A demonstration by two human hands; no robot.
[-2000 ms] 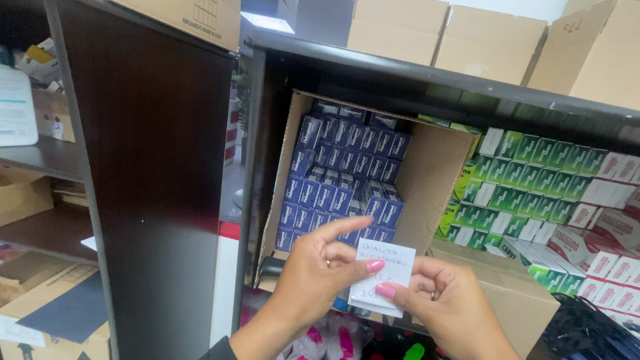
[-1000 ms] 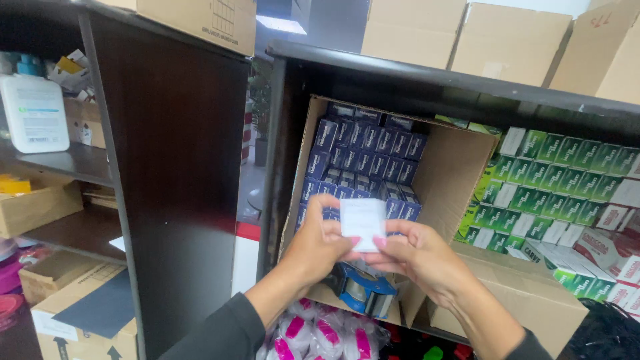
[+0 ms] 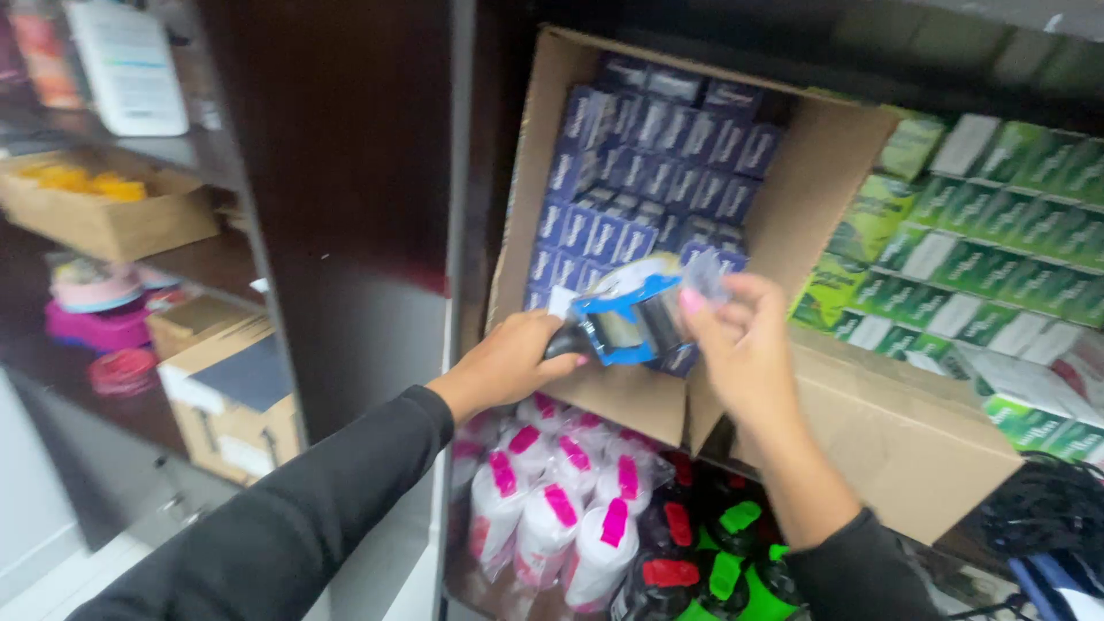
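My left hand point(image 3: 517, 358) is closed around the black handle of a blue packing tape dispenser point(image 3: 625, 319). A small white paper point(image 3: 562, 302) shows just above that hand's fingers. At the dispenser's other end, my right hand point(image 3: 746, 332) pinches a crumpled, clear piece point(image 3: 705, 276) that looks like tape or plastic film. Both hands are in front of an open cardboard box point(image 3: 819, 172) packed with rows of small dark blue cartons point(image 3: 655, 181). The view is somewhat blurred.
Green and white cartons point(image 3: 992, 259) are stacked to the right, above a brown cardboard box point(image 3: 888, 423). Below are pink-capped bottles in plastic point(image 3: 552, 526) and green- and red-capped bottles point(image 3: 724, 578). A dark cabinet panel point(image 3: 345, 172) rises at left, beside shelves holding a wooden tray point(image 3: 112, 207).
The paper was held between both hands; now it shows by my left hand. The tape dispenser, lying at the box's front a second ago, is now in my left hand. The view has moved closer.
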